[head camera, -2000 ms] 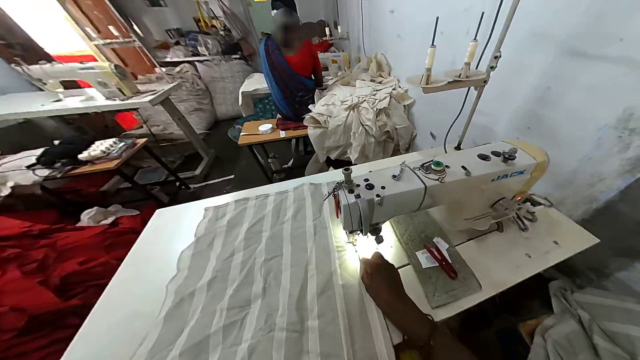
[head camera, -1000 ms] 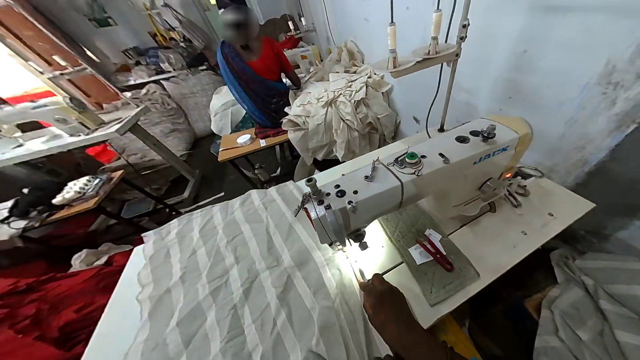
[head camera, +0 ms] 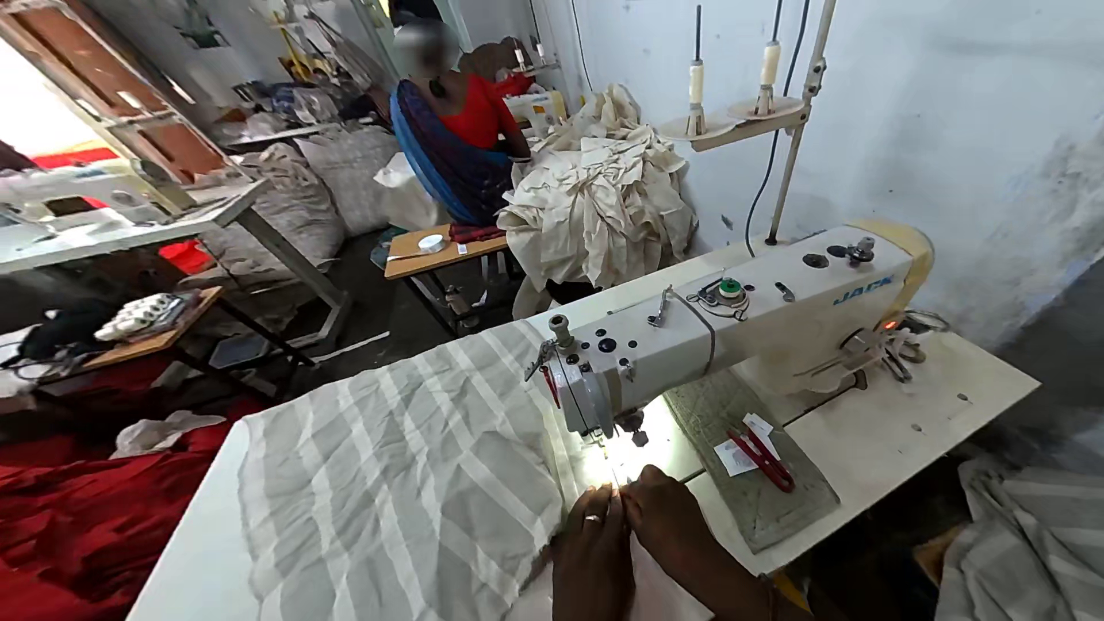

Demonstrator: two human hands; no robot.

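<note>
A white Jack sewing machine stands on a white table, its lamp lighting the needle area. Grey cloth with white stripes spreads over the table left of the needle, its near right part folded over. Just in front of the presser foot, my left hand presses on the cloth edge, a ring on one finger. Beside it my right hand pinches the edge with bent fingers, the two hands nearly touching. Red thread snips and white paper tags lie on a grey-green pad right of the needle.
Thread cones stand on a holder behind the machine. A person sits by a heap of cream cloth. Red cloth lies at the left, below another machine table. More striped cloth is at the lower right.
My left hand, not seen in the earlier frames, is now beside my right hand at the cloth edge. The striped cloth has shifted and its near right part is folded over.
</note>
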